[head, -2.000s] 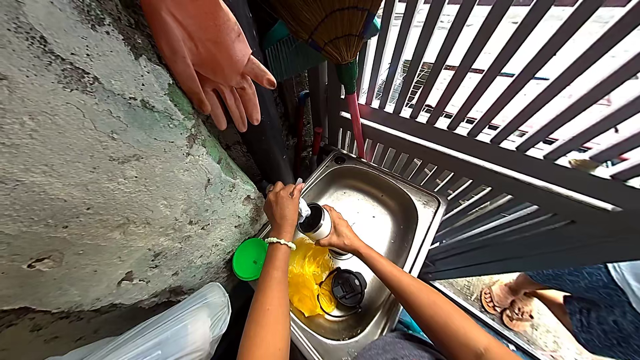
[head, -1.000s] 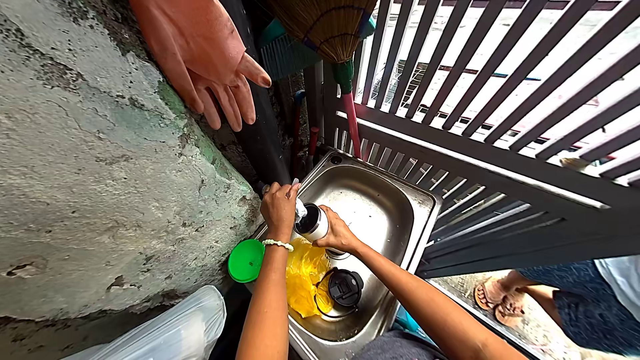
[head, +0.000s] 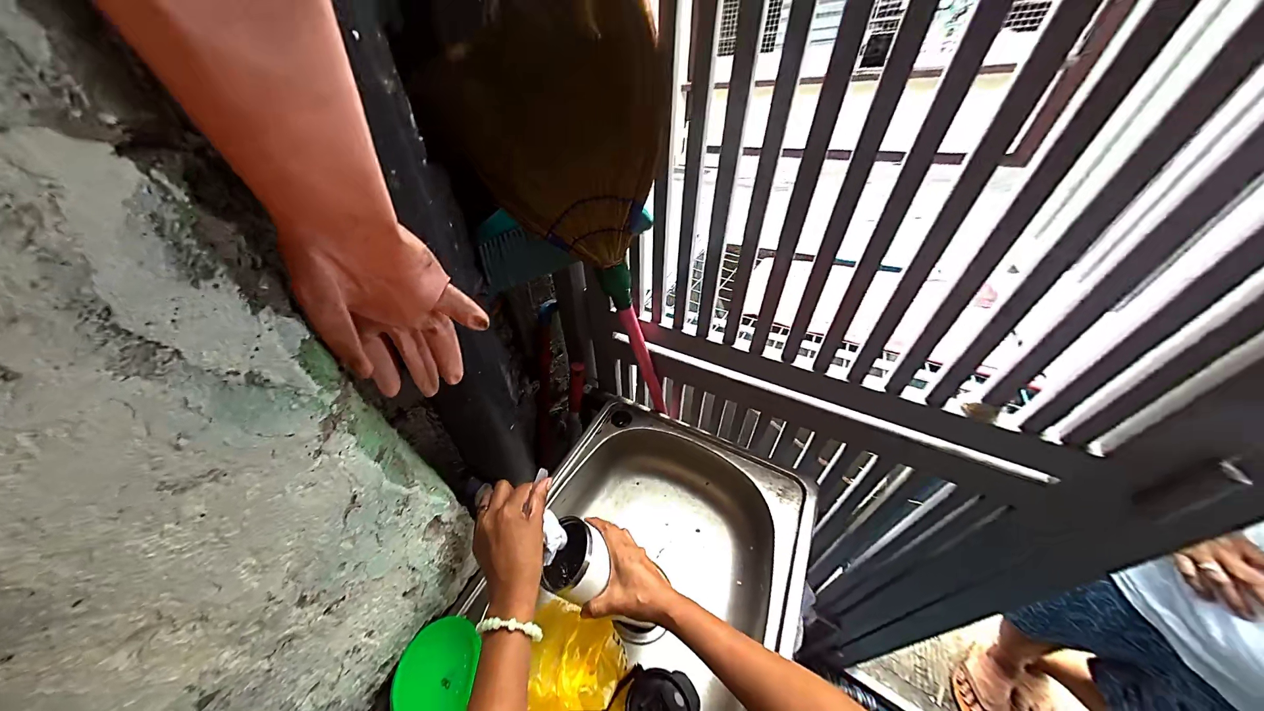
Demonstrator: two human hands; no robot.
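A white tumbler with a dark inside is gripped by my right hand over the near left part of the steel sink. My left hand, wearing a pale beaded bracelet, is at the sink's left edge. A whitish thing, unclear in kind, shows between its fingers and the tumbler's mouth; what the fingers close on is hidden. Below the tumbler lie yellow plastic and a black lid-like part. A green plastic bowl or lid is left of my wrist.
An orange rubber glove hangs by the rough wall and a black pipe. A broom with a pink handle stands behind the sink. Slatted metal gate lies to the right; another person's sandaled foot is beyond it.
The view has tilted upward, so the sink sits lower in the picture. Both hands remain near the tumbler, with no plain change of hold.
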